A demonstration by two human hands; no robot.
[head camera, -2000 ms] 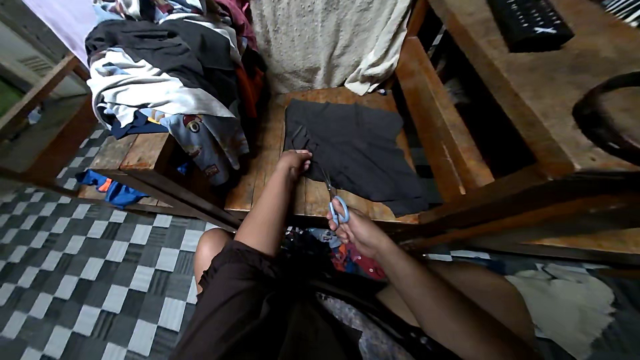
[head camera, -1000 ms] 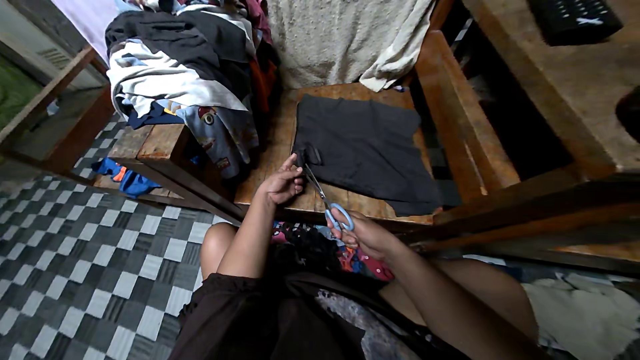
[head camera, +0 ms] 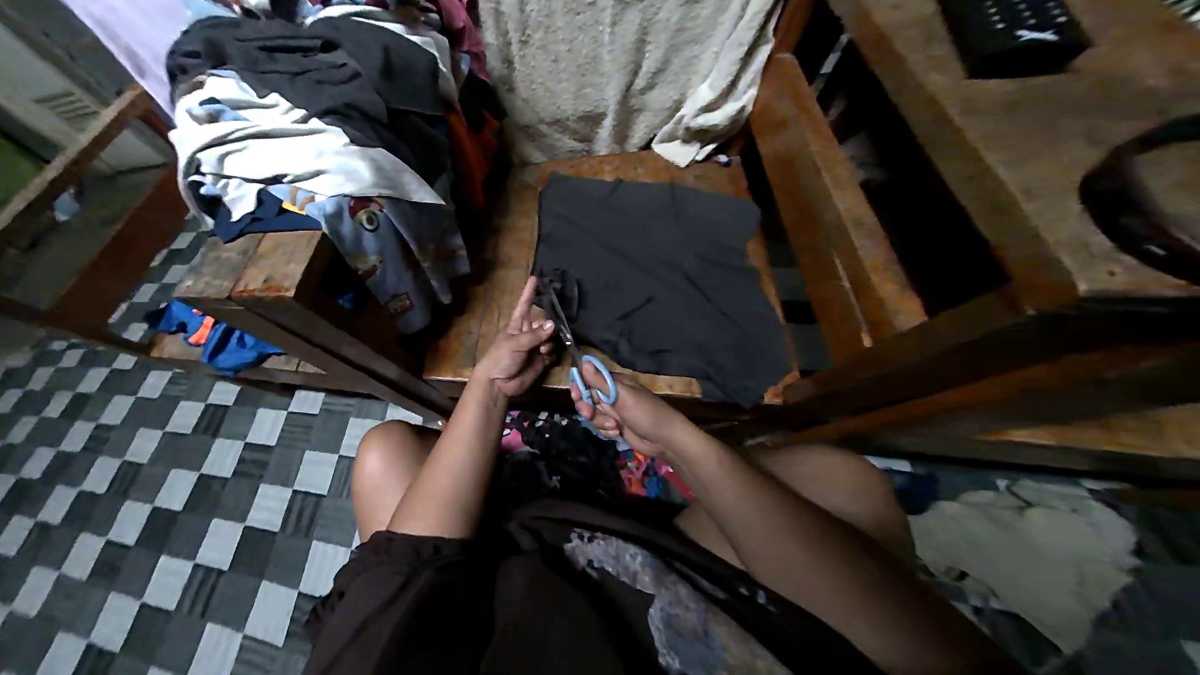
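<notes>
My right hand (head camera: 623, 412) grips scissors (head camera: 592, 378) by their light blue handles, the metal blades pointing up and left. Close to the blades is my left hand (head camera: 516, 354), its index finger extended toward a small bunched piece of dark fabric (head camera: 561, 289) at the blade tips. Whether the left fingers pinch anything cannot be made out. A dark grey cloth (head camera: 656, 272) lies spread on the wooden seat (head camera: 487, 323), just beyond both hands, with the bunched piece at its left edge.
A pile of clothes (head camera: 309, 141) rests on the wooden armrest to the left. A light towel (head camera: 619, 75) drapes over the backrest. On the wooden table (head camera: 984, 122) at the right are a black remote-like object (head camera: 1017, 37) and a dark band (head camera: 1125, 202). Colourful fabric scraps (head camera: 647, 473) lie below the seat edge.
The left hand has come off the dark cloth, where it lay two seconds ago, and moved nearer to me. The scissors remain in the right hand. A small dark piece now shows bunched at the blades.
</notes>
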